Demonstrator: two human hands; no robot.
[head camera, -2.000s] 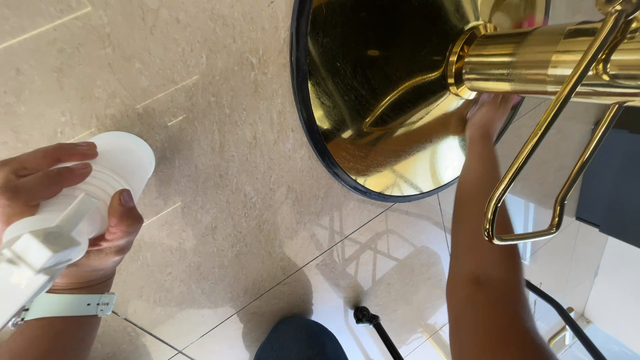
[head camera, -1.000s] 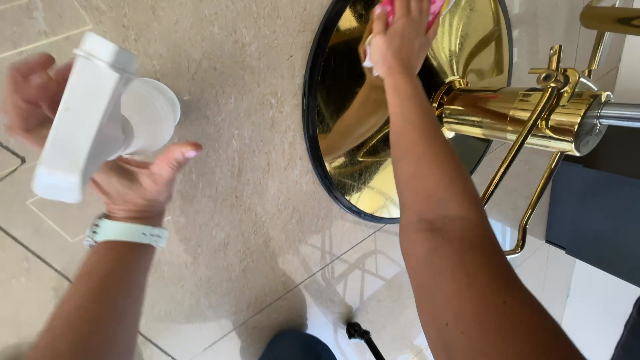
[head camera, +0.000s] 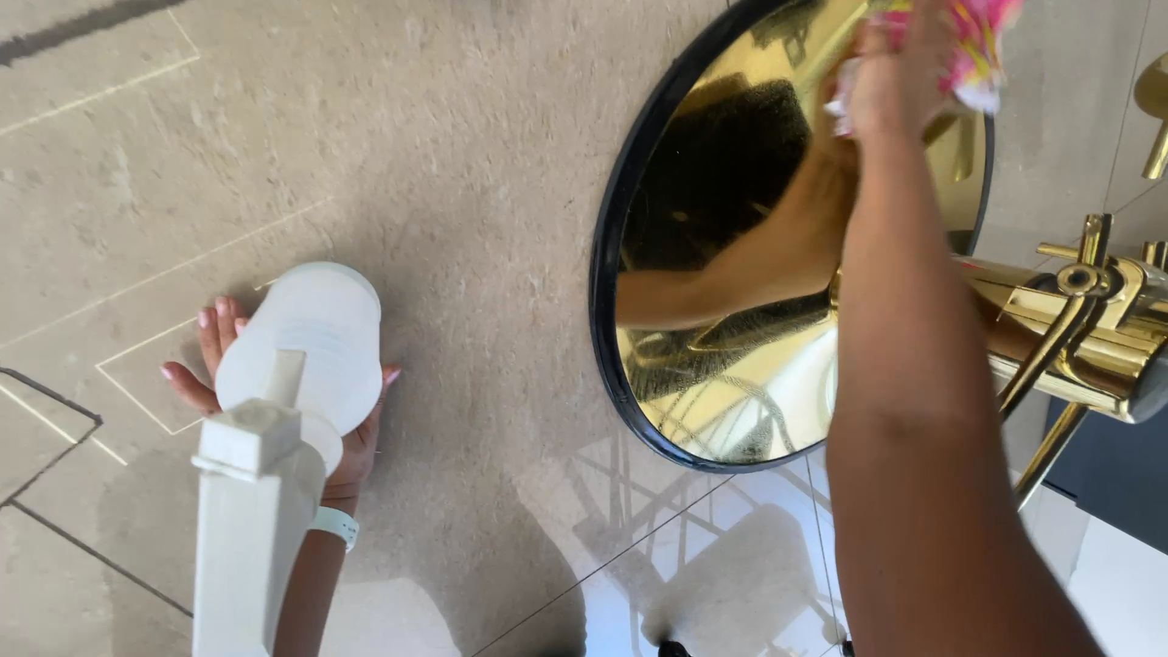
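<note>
A white plastic bottle (head camera: 315, 338) with a long, angular spray head stands out at the left of the head view. My left hand (head camera: 356, 447) is behind it, fingers spread to one side and thumb to the other; the bottle hides the palm, so its hold is unclear. My right hand (head camera: 894, 91) grips a crumpled pink, white and yellow cloth (head camera: 976, 46) against the upper part of a shiny gold round stool base (head camera: 721, 210) with a black rim. The base stands on edge, and its gold column (head camera: 1031, 310) extends to the right.
Gold footrest bars (head camera: 1049, 456) are joined to the column at the right. Beige tiled floor (head camera: 484, 228) with dark joints lies around the base. More gold metal parts (head camera: 1157, 119) show at the right edge, and a dark panel (head camera: 1118, 474) stands at the lower right.
My right hand has moved from the lower part of the base near the column to its upper part. My left fingers, wrapped around the bottle two seconds ago, are now spread.
</note>
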